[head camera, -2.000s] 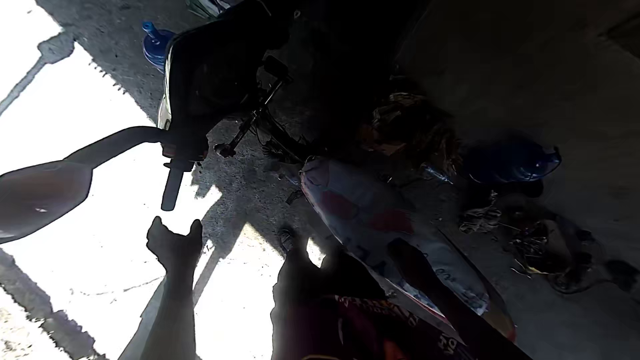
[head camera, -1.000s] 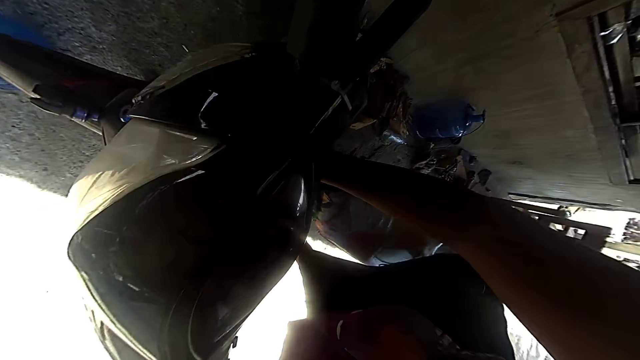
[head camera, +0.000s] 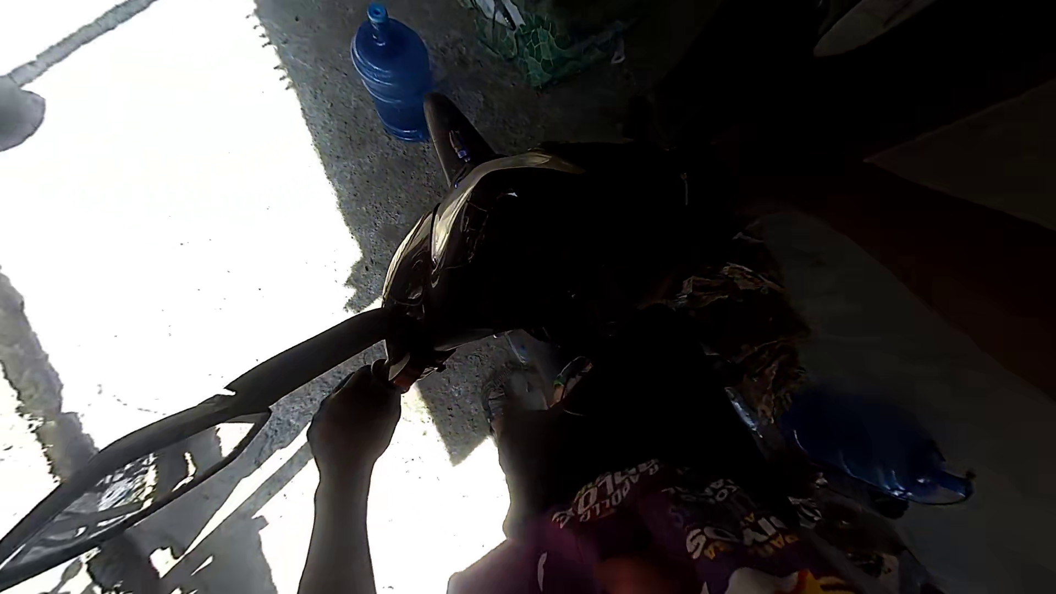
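Observation:
My left hand (head camera: 355, 417) is closed around the handlebar grip of a dark motor scooter (head camera: 528, 247), just below the stem of its rear-view mirror (head camera: 132, 478). The scooter's glossy front body catches light along its edge, while the rest is nearly black in shadow. The other mirror or lever arm (head camera: 454, 136) sticks out at the far side. My right hand cannot be made out in the dark area. My legs and a printed purple garment (head camera: 643, 528) are at the bottom, beside the scooter.
A blue water jug (head camera: 392, 74) stands on the concrete beyond the scooter, near a green mesh bag (head camera: 544, 49). Another blue jug (head camera: 874, 450) lies at the right, beside crumpled material (head camera: 742, 313). Bright sunlight covers the ground at left.
My left hand, open below the handlebar grip two seconds ago, is now closed on it. My right arm, seen reaching across earlier, is no longer discernible. The view has swung strongly.

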